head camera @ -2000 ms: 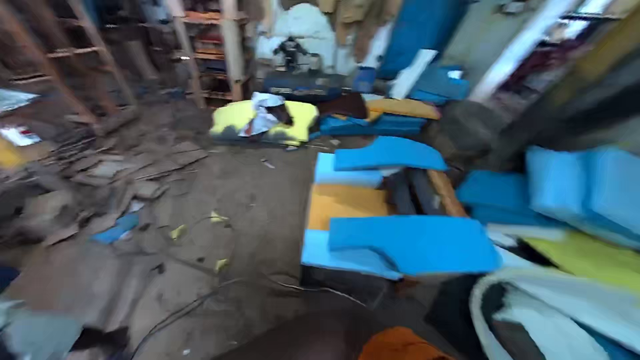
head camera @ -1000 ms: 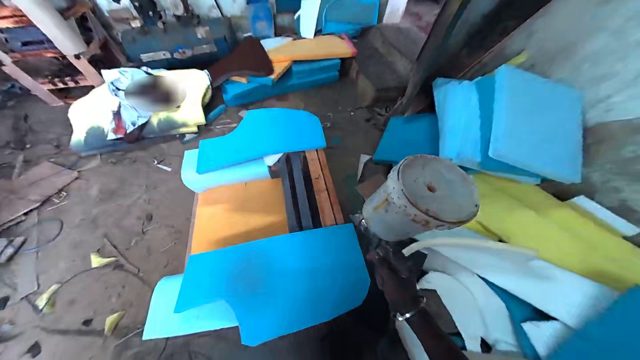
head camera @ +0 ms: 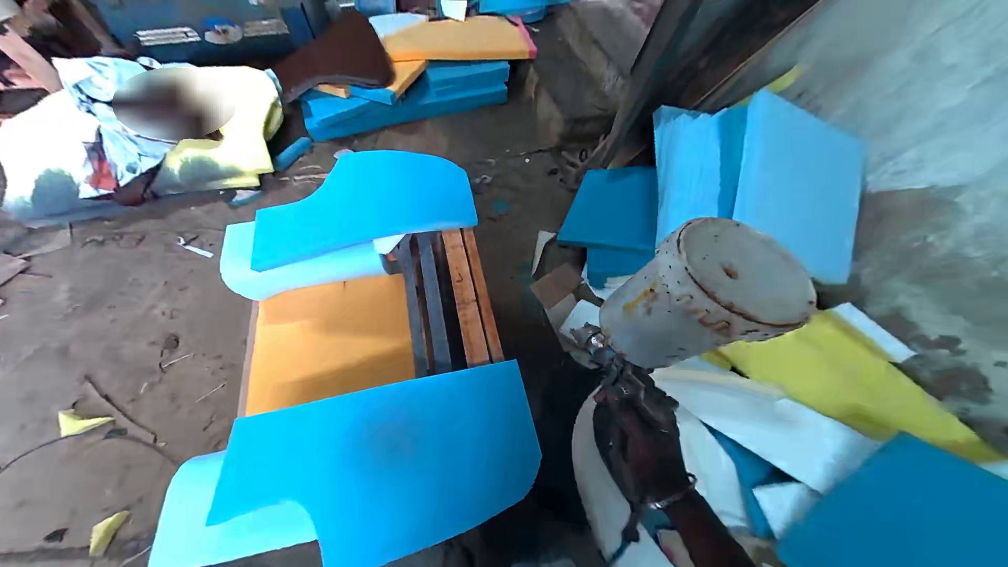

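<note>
My right hand [head camera: 638, 433], with a bracelet at the wrist, grips a metal spray gun [head camera: 602, 350] with a large whitish, stained cup [head camera: 693, 295] on it. To its left stands a low wooden frame with slats [head camera: 466, 295]. An orange foam sheet [head camera: 335, 339] lies on this frame. A cut blue foam piece [head camera: 370, 201] lies across its far end over a pale blue one [head camera: 303, 260]. Another cut blue foam piece [head camera: 386, 465] covers the near end, over a pale piece [head camera: 228, 512]. My left hand is not in view.
Blue foam slabs [head camera: 799, 189] lean by the wall at right. Below them lie yellow foam [head camera: 843, 378] and white foam scraps [head camera: 772, 429]. At the back are stacked foam blocks [head camera: 409, 102] and a person [head camera: 118, 126], partly blurred, on yellow foam. Scraps and a cord [head camera: 47, 445] lie on the dirt floor.
My right hand and the spray gun, out of view two seconds ago, are now in view right of the frame. The view has turned down and to the right.
</note>
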